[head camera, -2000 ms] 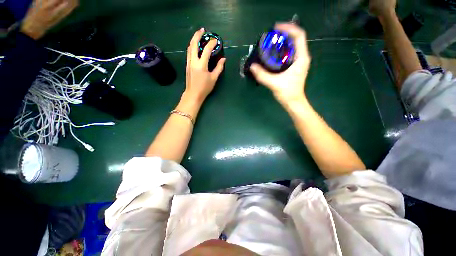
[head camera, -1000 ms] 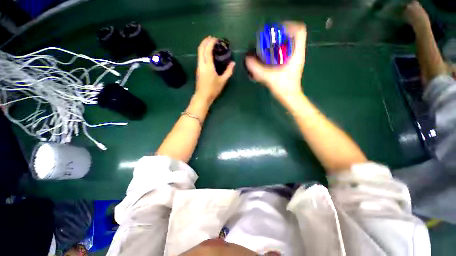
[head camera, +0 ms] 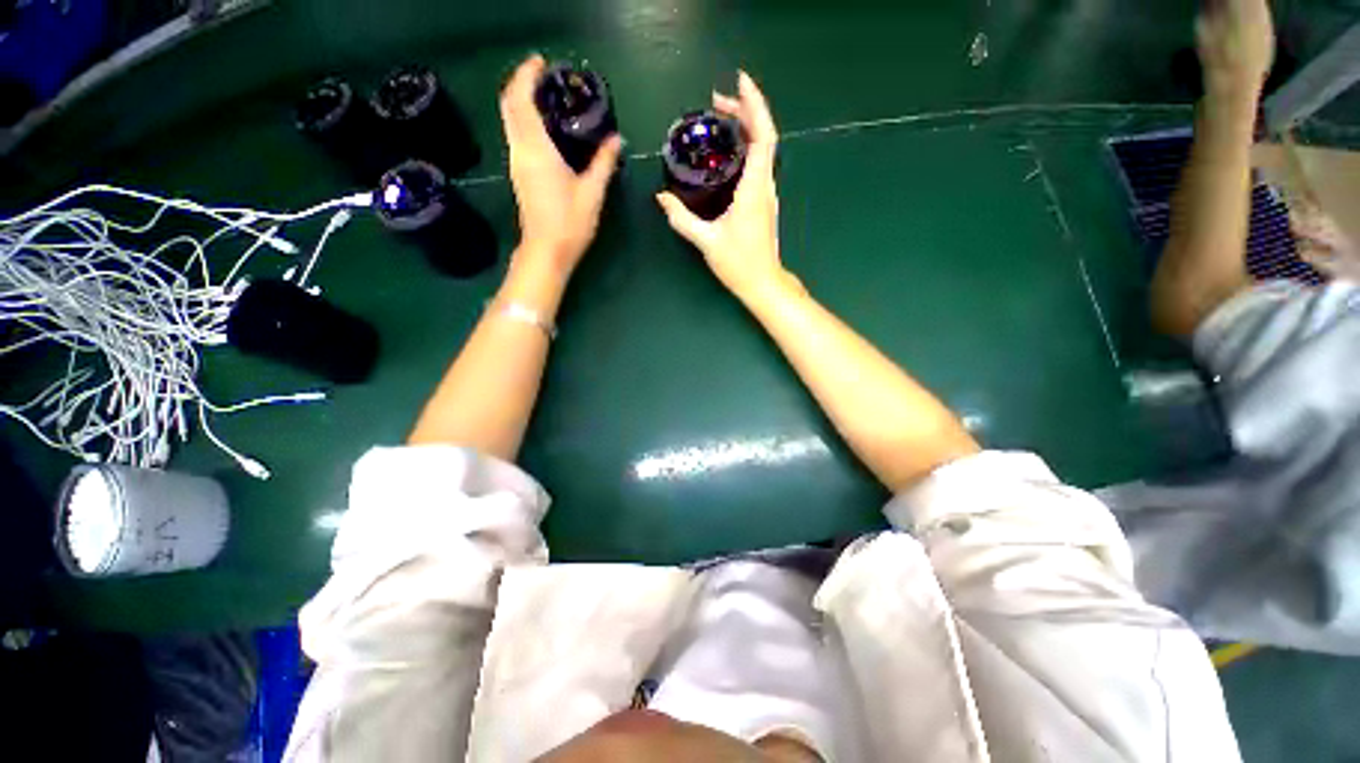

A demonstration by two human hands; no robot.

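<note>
My left hand [head camera: 555, 187] is around a black cylinder unit [head camera: 577, 112] with a dark glossy top, near the bench seam. My right hand [head camera: 741, 201] holds another black cylinder unit [head camera: 703, 161], its dark top showing small blue-white and red glints. Both tops face the camera. A third black unit [head camera: 448, 236] stands to the left with a white cable end at its lit top. A black cylinder [head camera: 304, 330] lies on its side by the cables. Whether the held units touch the bench is hard to tell.
Tangled white cables [head camera: 112, 321] lie at the left, above a white tub [head camera: 145, 519]. Two more black units [head camera: 422, 119] stand at the upper left. At the right, a neighbouring worker's arm [head camera: 1211, 224] crosses a dark grid-like panel [head camera: 1148, 176] on the green bench [head camera: 895, 298].
Both hands have moved left in the picture, the left one with its unit. The right-hand unit has lost its bright blue glow. The neighbouring worker's arm has shifted, showing more of the grid panel.
</note>
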